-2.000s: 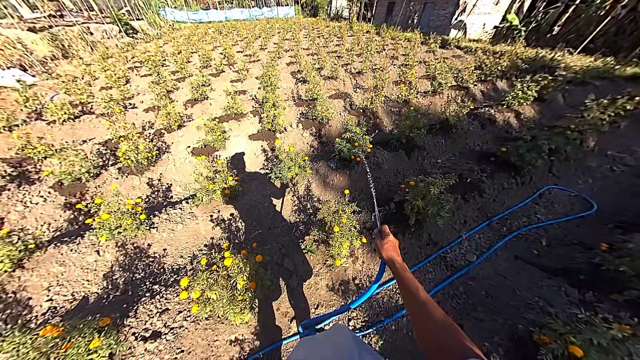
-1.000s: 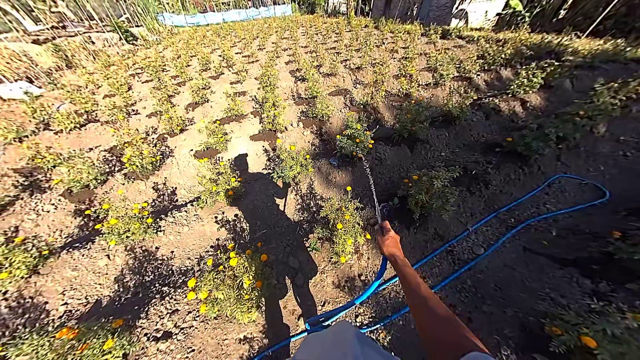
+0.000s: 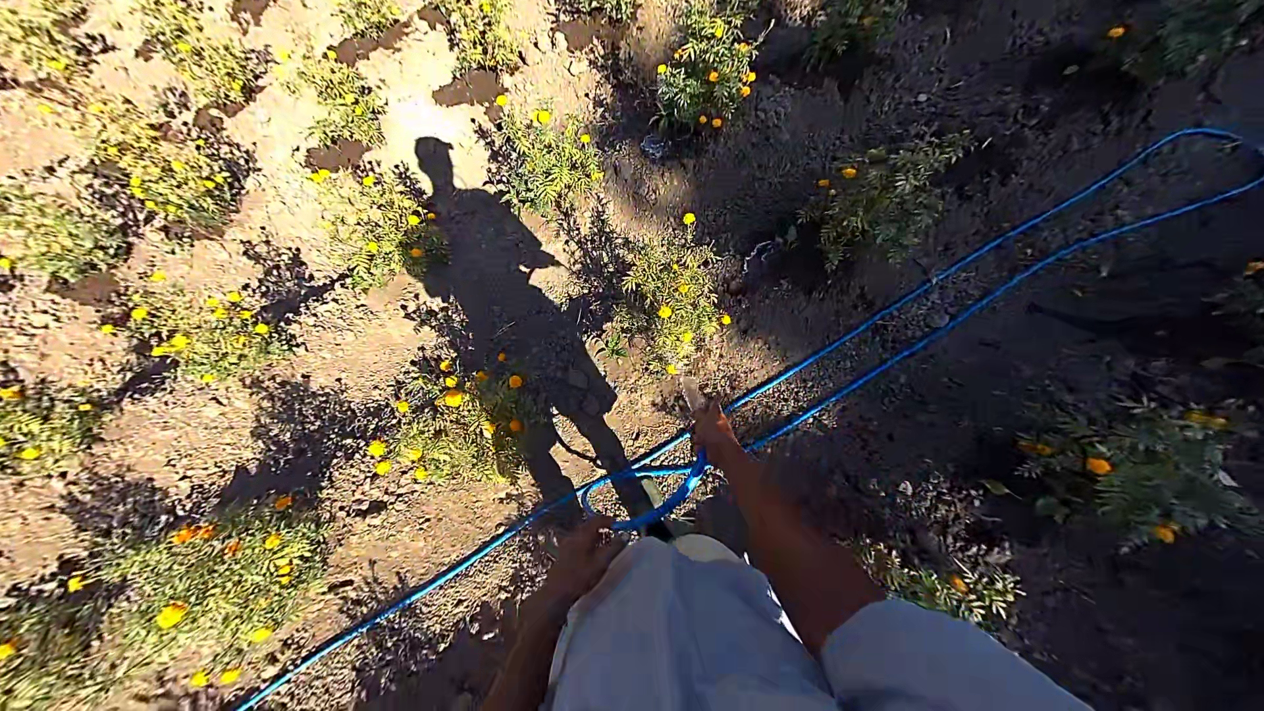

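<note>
My right hand [image 3: 713,431] is closed around the blue hose [image 3: 681,492] near its end, with a pale, blurred streak just beyond the fingers. From that hand the hose bends down in a loop in front of my body. My left hand [image 3: 587,549] is low, beside the loop and against my light clothing; whether its fingers grip the hose is not clear. Just ahead of my right hand stands a marigold plant [image 3: 674,296] with yellow flowers. Another marigold plant [image 3: 459,420] grows to the left, with orange and yellow blooms.
More marigold plants [image 3: 212,331] stand in dry, clumpy soil on the left. Two runs of blue hose [image 3: 918,341] stretch across shaded ground to the right, where another flowering plant [image 3: 1136,464] grows. My shadow [image 3: 513,296] falls between the plants.
The view has tilted down. My left hand has come into sight by the hose loop. The clear stream of water seen ahead of my right hand earlier is now only a short pale blur.
</note>
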